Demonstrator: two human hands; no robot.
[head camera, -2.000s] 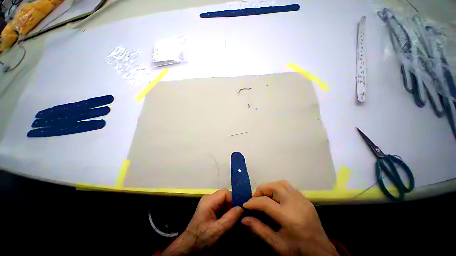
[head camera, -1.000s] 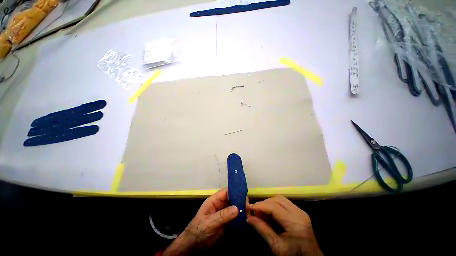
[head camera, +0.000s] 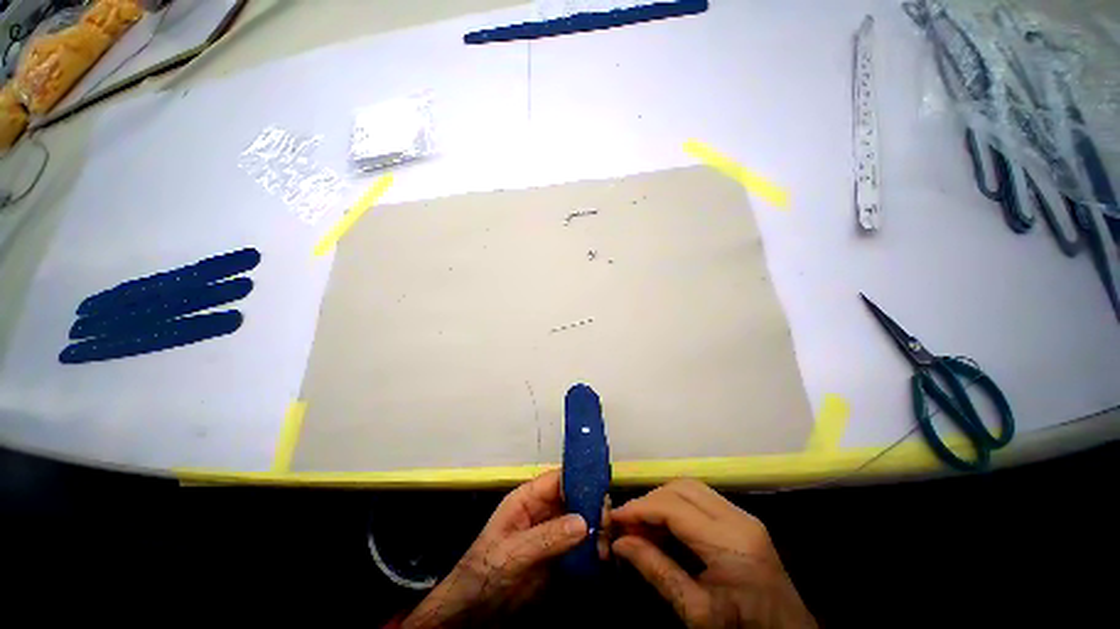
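A navy strip (head camera: 586, 461) with small white dots stands lengthwise over the near edge of the beige sheet (head camera: 491, 295). My left hand (head camera: 510, 553) grips its lower part, thumb on its face. My right hand (head camera: 700, 547) is at the strip's right edge, with thumb and forefinger close together; a needle between them cannot be made out. The strip's lower end is dark against the shadow below the table.
Several navy strips (head camera: 160, 326) lie at left, one strip (head camera: 590, 21) at the far side. Scissors (head camera: 940, 381) and a ruler (head camera: 867, 135) lie at right, bagged strips (head camera: 1019, 123) far right. A clear packet (head camera: 391, 132) lies upper left.
Since two seconds ago my right hand has moved off the strip's face to its right edge, and more of the strip shows. Over the last second the strip has shifted slightly down.
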